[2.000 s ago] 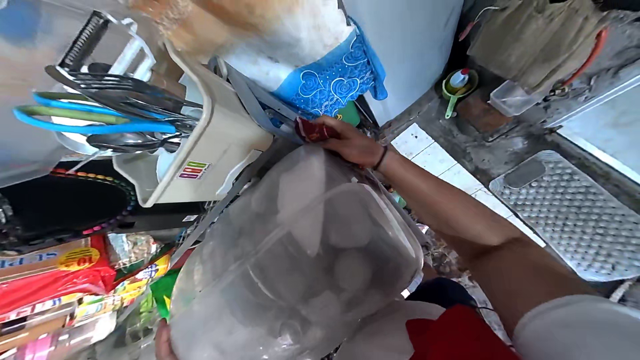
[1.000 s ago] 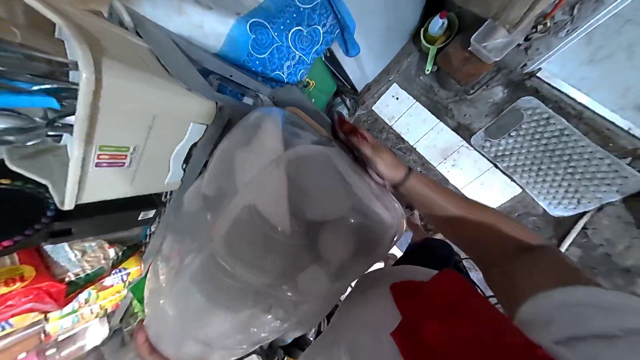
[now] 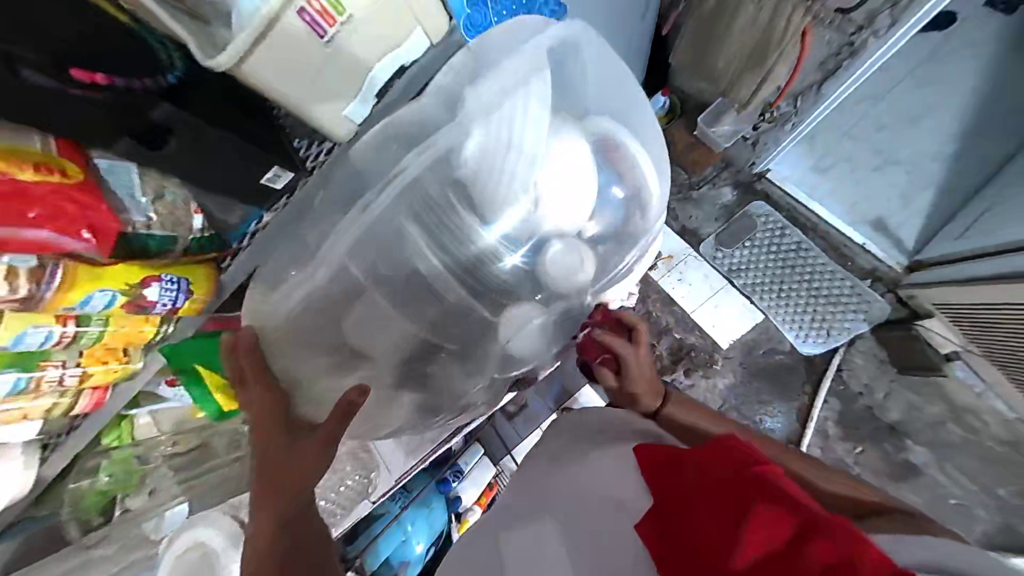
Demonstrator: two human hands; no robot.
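A large translucent plastic container [image 3: 416, 264], tilted, fills the middle of the head view, with rounded white and dark shapes showing through its wall. My left hand [image 3: 284, 408] presses against its lower left end, thumb and fingers spread. At its lower right side, my right hand [image 3: 632, 364] has its fingers closed around a crumpled dark red thing [image 3: 598, 342], perhaps a cloth, beside the container's edge. Whether the right hand also bears on the container cannot be told.
A beige plastic bin [image 3: 320, 72] stands on the rack at upper left, above colourful food packets [image 3: 120, 296]. A grey studded mat [image 3: 792, 272] lies on the floor at right, near a pale door [image 3: 896, 152]. Bottles [image 3: 472, 480] stand low down.
The container has turned and its far end now reaches over the blue patterned cloth. My right hand has come from its upper side to its lower right with the red thing. The view has shifted.
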